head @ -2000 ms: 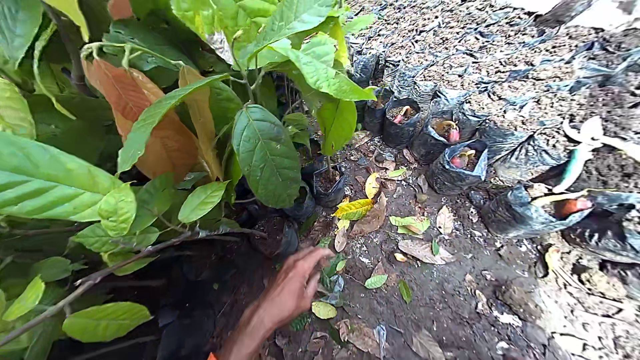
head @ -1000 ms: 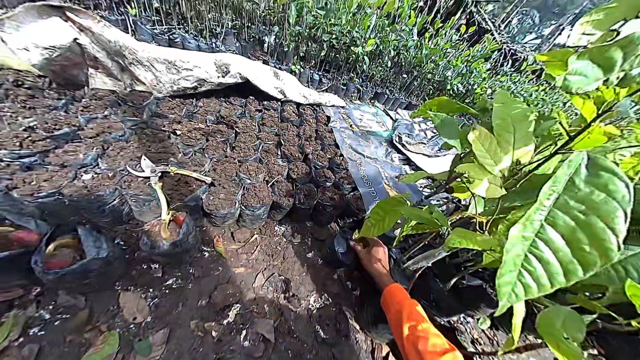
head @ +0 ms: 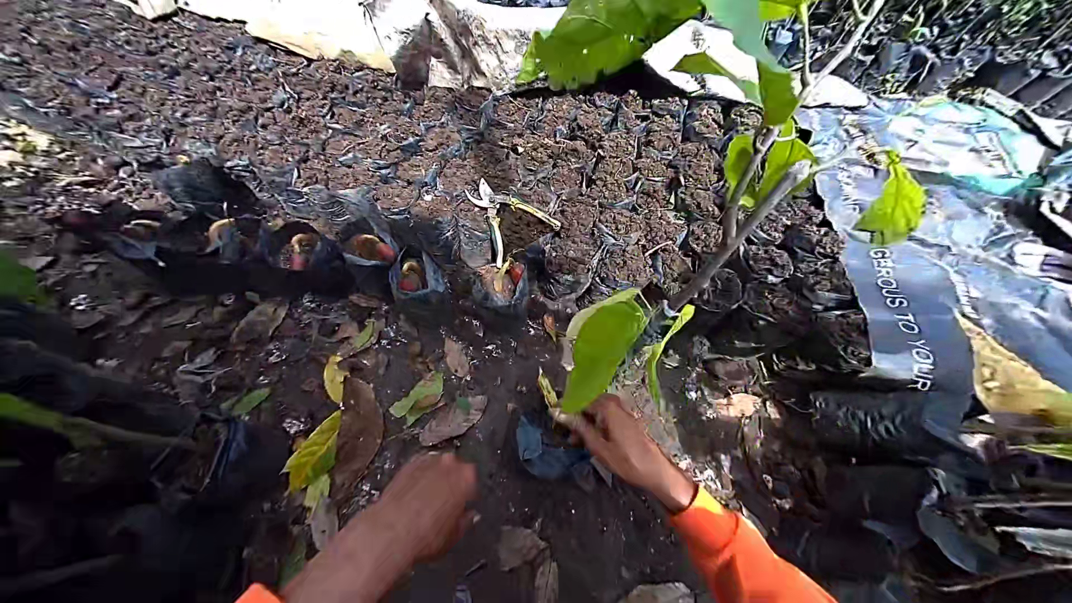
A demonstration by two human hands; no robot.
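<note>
My right hand (head: 615,435) is closed around the lower stem of a leafy seedling (head: 605,347), just above a dark plastic nursery bag (head: 548,456). The seedling's woody stem and large green leaves rise to the upper right. To the left of the bag, my left hand (head: 431,502) hovers blurred over the soil, its fingers curled; whether it holds anything cannot be told. Pruning shears (head: 497,219) with yellow-edged handles lie across the soil-filled bags, their blades parted. Below them stands a bag with a reddish item (head: 502,280) in it.
Rows of soil-filled nursery bags (head: 569,159) span the back. Several front bags hold reddish-yellow items (head: 301,247). Dry and yellow leaves (head: 314,452) litter the ground. Printed plastic sheeting (head: 904,293) lies at right, pale sheeting (head: 335,29) at the back, and dark foliage at left.
The view has swung considerably. One second ago my right hand was among leaves beside the bags; now it grips a seedling stem over the ground. My left hand has come into view.
</note>
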